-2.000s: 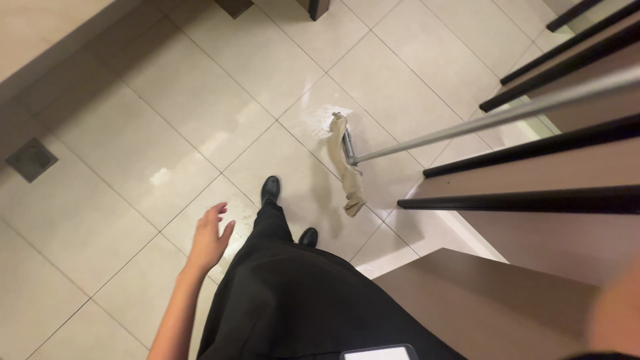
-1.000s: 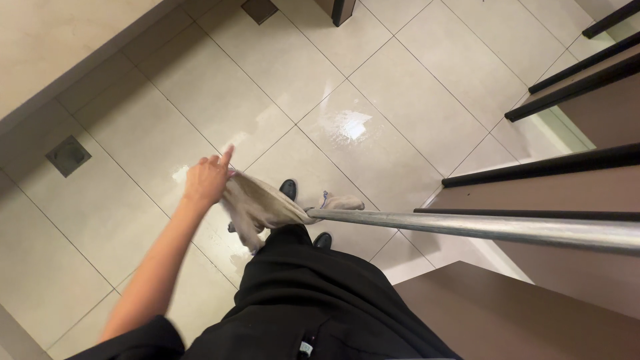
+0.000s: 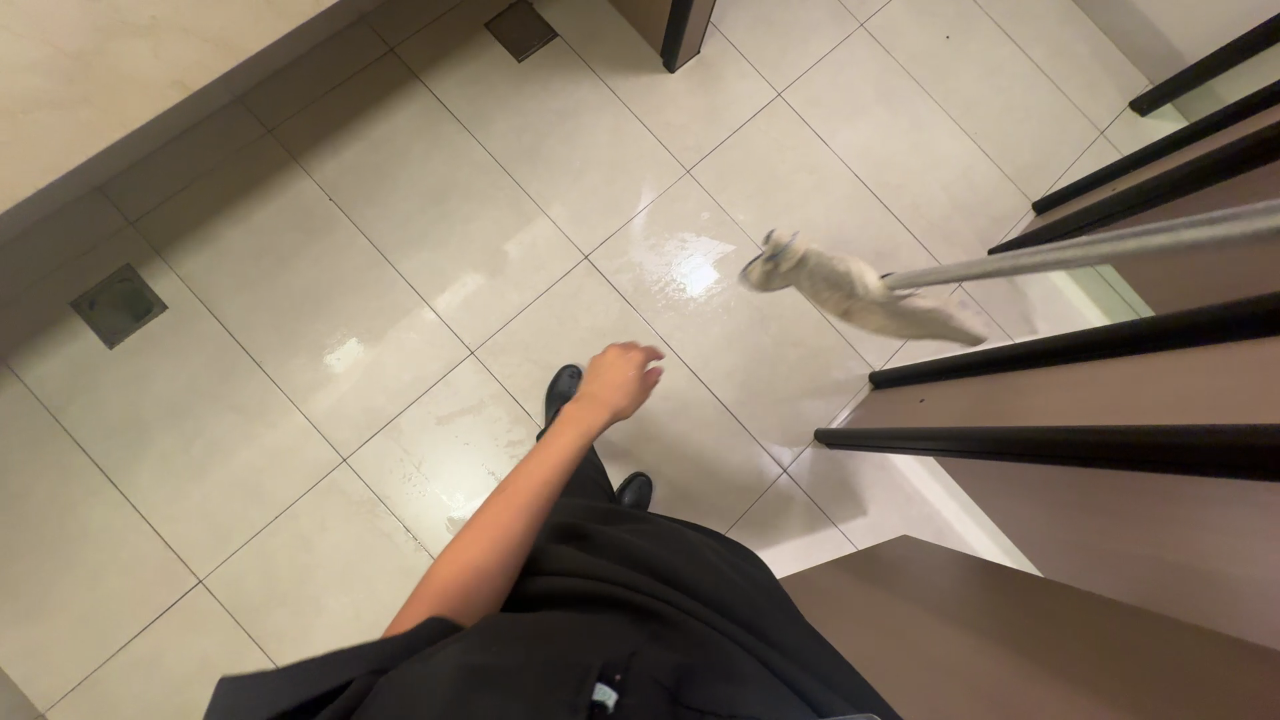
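My left hand (image 3: 622,380) hangs over the tiled floor (image 3: 400,300) near my black shoes, its fingers loosely curled and holding nothing. To its right, a beige mop cloth (image 3: 850,290) is bunched on a floor mop head, blurred. A metal pole (image 3: 1080,248) runs from the mop head to the right edge of the view. My right hand is out of view. Wet, shiny patches lie on the tiles left of the mop cloth and below my left forearm.
Brown partition panels (image 3: 1120,390) with black edges line the right side. Another brown panel (image 3: 1000,630) stands at the lower right. A stone-like counter (image 3: 130,70) fills the upper left. Two square floor drains (image 3: 118,305) are set in the tiles, one at the top.
My left hand touched the mop cloth one second ago and is now apart from it. The cloth and pole have swung away from my feet, up and to the right.
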